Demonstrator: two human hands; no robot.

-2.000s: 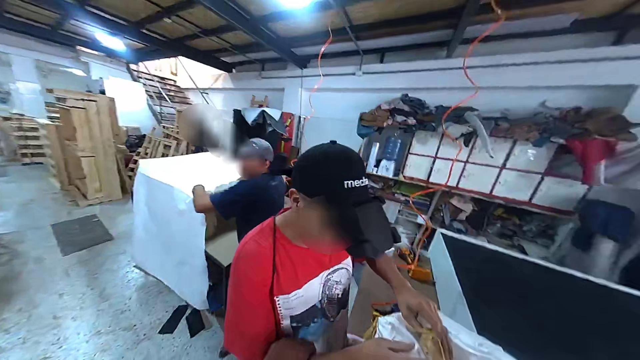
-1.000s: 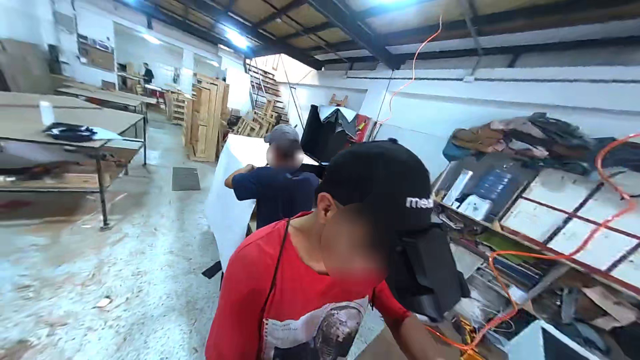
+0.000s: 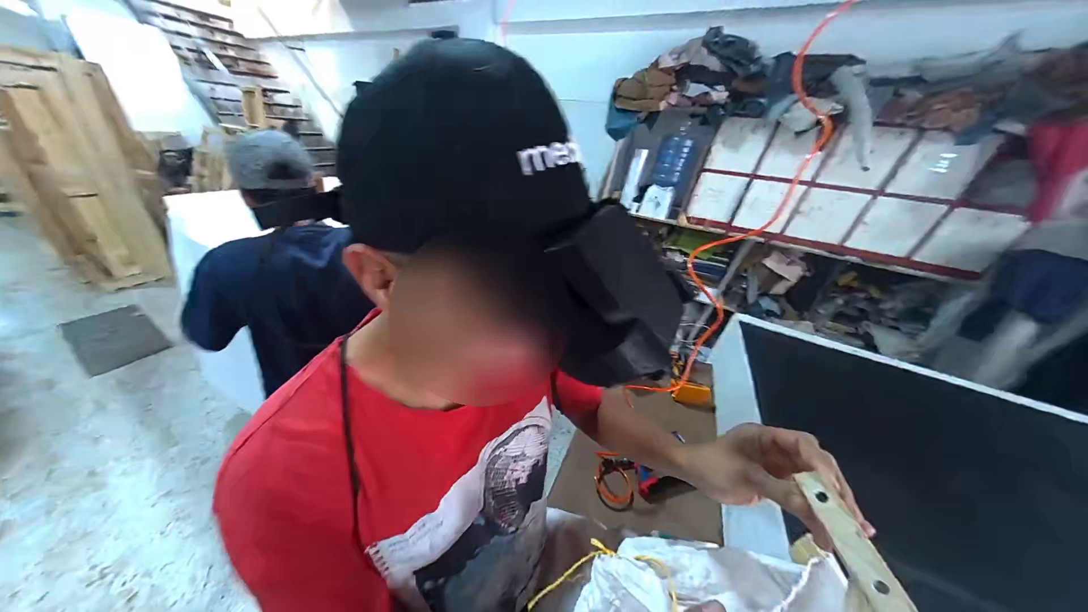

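Observation:
Neither my left hand nor my right hand can be made out. In front of me a co-worker in a red shirt and black cap leans over the work surface. The co-worker's hand (image 3: 765, 467) holds a light wooden strip (image 3: 854, 544) with dark round holes or fasteners. Beneath and beside it lies a white sack (image 3: 705, 574) with a yellow cord (image 3: 571, 578). A bit of skin (image 3: 707, 606) shows at the bottom edge; whose it is, I cannot tell.
A black panel with a white rim (image 3: 918, 450) stands at the right. An orange hose (image 3: 710, 246) hangs down near a shelf (image 3: 837, 246) with fabric scraps. Another person in dark blue (image 3: 280, 297) works behind, beside wooden frames (image 3: 85, 170).
The view has swung right since one second ago, and the co-worker's hand shows again. It now holds up the wooden strip.

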